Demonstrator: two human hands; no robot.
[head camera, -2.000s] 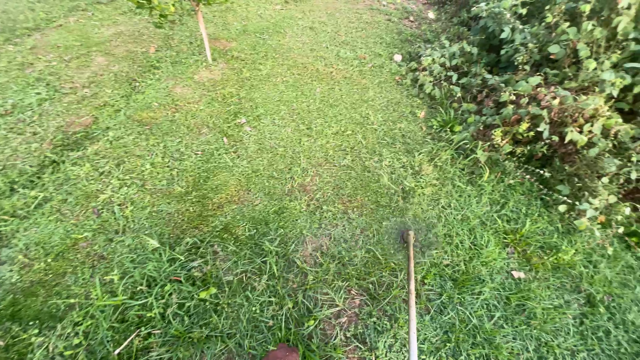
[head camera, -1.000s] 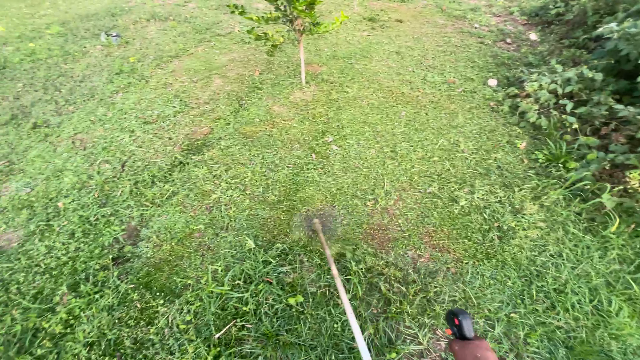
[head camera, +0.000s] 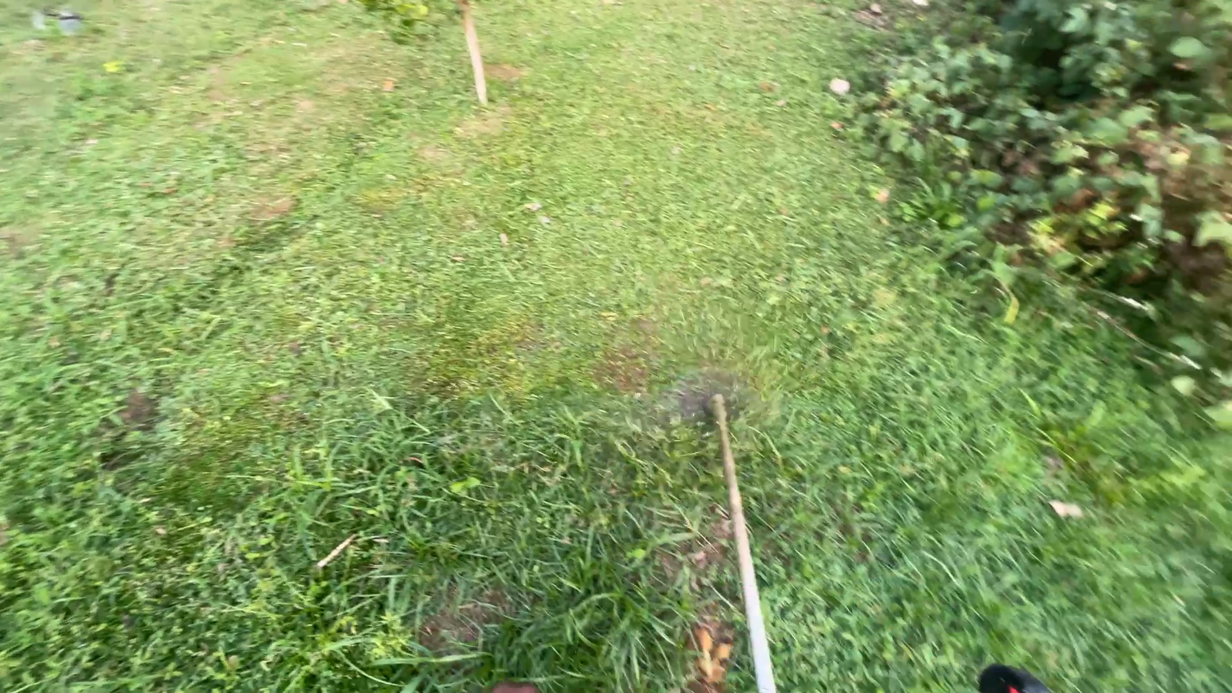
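Observation:
The long pale shaft of a string trimmer or brush cutter rises from the bottom edge, right of centre. At its far end the cutting head is a dark, round blur low in the grass, just right of a bare brown patch. A black control handle with a bit of red shows at the bottom right; my right hand is out of view. A small brown shape is cut off by the bottom edge; whether it is my left hand cannot be told.
A thin tree trunk stands at the top, left of centre. Dense leafy bushes border the right side. Longer grass lies near me and shorter grass beyond it. A pale stone-like thing lies near the bushes.
The cutting head has swung right across the bare patch since one second ago, after being right of it two seconds ago. The hand seen beside the black handle one second ago is out of view.

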